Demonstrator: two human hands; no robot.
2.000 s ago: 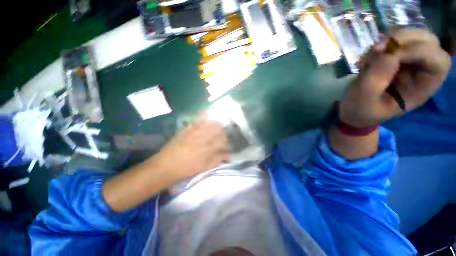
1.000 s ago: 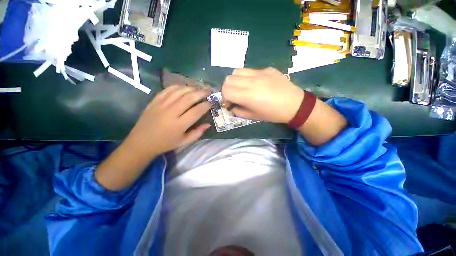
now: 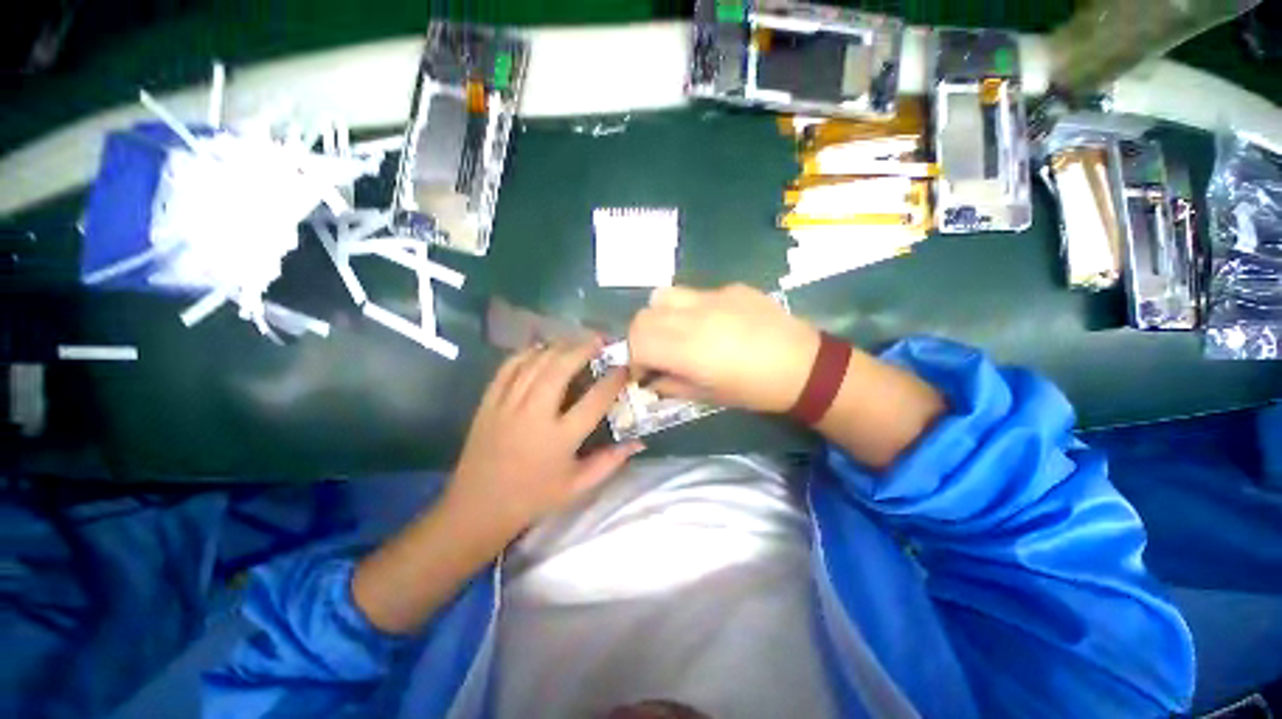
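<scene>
A silver phone mid-frame [image 3: 655, 416] lies at the bench's near edge, mostly covered by my hands. My left hand [image 3: 532, 433] rests at its left end, with fingertips on the frame's upper left corner and the thumb at its lower edge. My right hand [image 3: 720, 348] is over the frame with curled fingers pointing down onto it; what its fingertips hold, if anything, is hidden. A grey-brown flat strip [image 3: 520, 325] lies just beyond my left fingers. A small white spiral notepad [image 3: 636, 249] lies beyond my hands.
White peeled strips [image 3: 239, 211] pile on a blue block [image 3: 124, 204] at left. Flex cables on backing strips [image 3: 858, 197] lie right of centre. Other phone frames [image 3: 457, 148] stand along the far side and at right. A clear plastic bag [image 3: 1246, 253] is far right. A person's sleeve or arm [image 3: 1146, 40] shows top right.
The right hand came down from the raised position at right onto the frame. In the last second both hands stayed on the frame, while the view tilted up to show more of the bench's far side.
</scene>
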